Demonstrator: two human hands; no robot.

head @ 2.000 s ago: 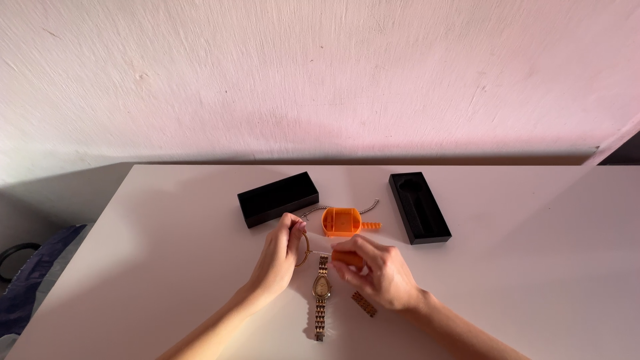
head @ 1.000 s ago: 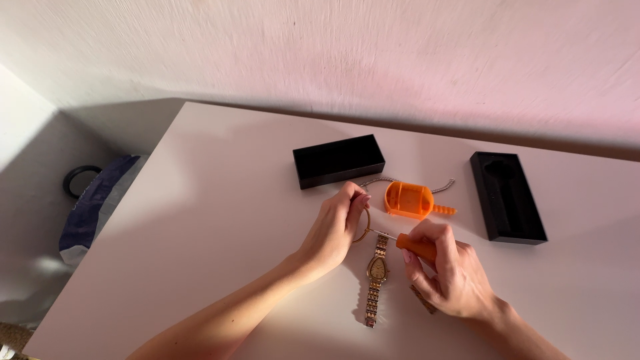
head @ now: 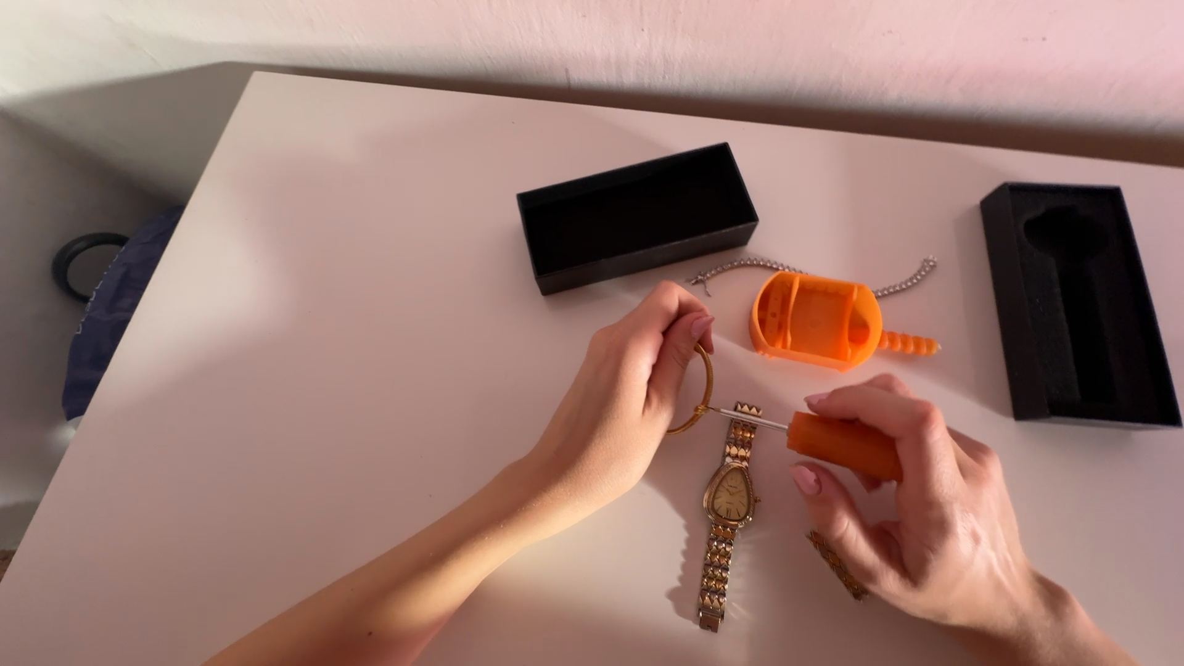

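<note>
My left hand (head: 638, 370) pinches a gold-coloured bangle (head: 709, 379) between thumb and fingers. In my right hand (head: 925, 499) is a screwdriver with an orange handle (head: 837, 444); its thin metal tip touches or nearly touches a small fitting low on the bangle. Below the shaft lies a two-tone metal wristwatch (head: 730, 499) with a drop-shaped dial, its bracelet stretched out straight. A short piece of gold-toned watch bracelet (head: 837, 564) lies partly hidden under my right hand.
Beyond my hands sits an orange plastic holder (head: 819, 319) with a ribbed stem, over a silver-coloured chain bracelet (head: 911, 277). An open black box (head: 638, 217) stands behind; a black box with a shaped foam insert (head: 1078, 305) is at right. A dark blue bag (head: 120, 324) is beyond the table's left edge.
The view has shifted and come closer to the table. Both hands keep their hold on the bangle and the screwdriver, with the tip staying close to the bangle.
</note>
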